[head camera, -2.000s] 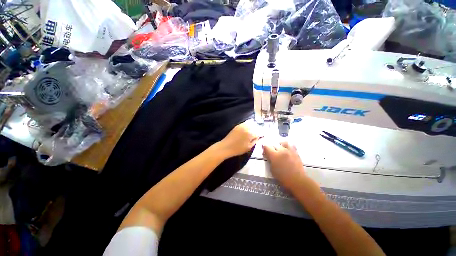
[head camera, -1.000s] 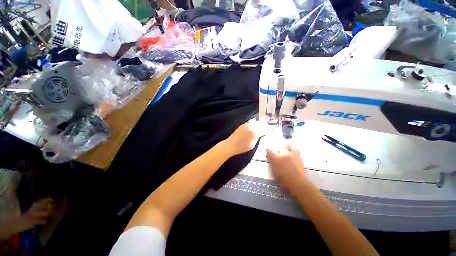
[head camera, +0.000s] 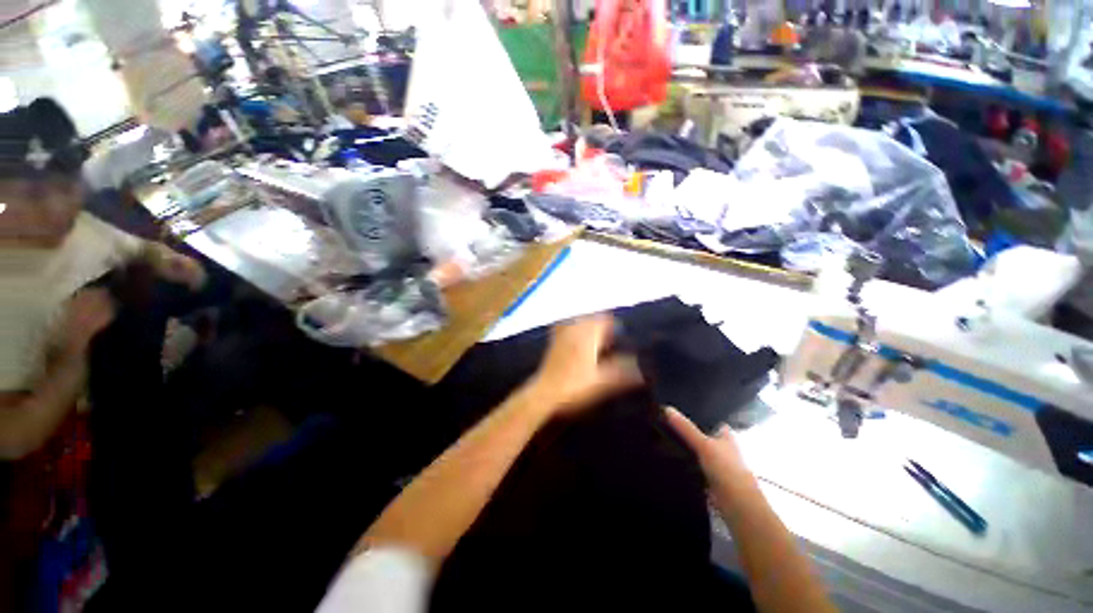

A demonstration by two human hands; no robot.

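Black fabric (head camera: 587, 491) lies over the table's front left part and hangs down toward my lap. My left hand (head camera: 584, 365) is on the fabric and grips it, slightly blurred; its fingertips are partly hidden. My right hand (head camera: 707, 445) holds the fabric's right side, thumb on top, fingers hidden by the cloth. The white sewing machine (head camera: 935, 371) stands to the right of the hands. Its presser foot area (head camera: 850, 413) shows no fabric under it. Dark thread snips or a pen (head camera: 946, 496) lie on the machine bed.
A person (head camera: 48, 287) in a light top sits at left, near a grey motor housing (head camera: 374, 216) and crumpled plastic bags. A brown wooden surface (head camera: 479, 323) borders the white table (head camera: 635, 273). A large clear bag (head camera: 851, 180) lies behind the machine. A white bag (head camera: 468, 102) hangs at upper left.
The view has turned left, bringing the person in. Both hands have left the needle area and moved left with the black fabric, which is now pulled back from the machine and bunched up.
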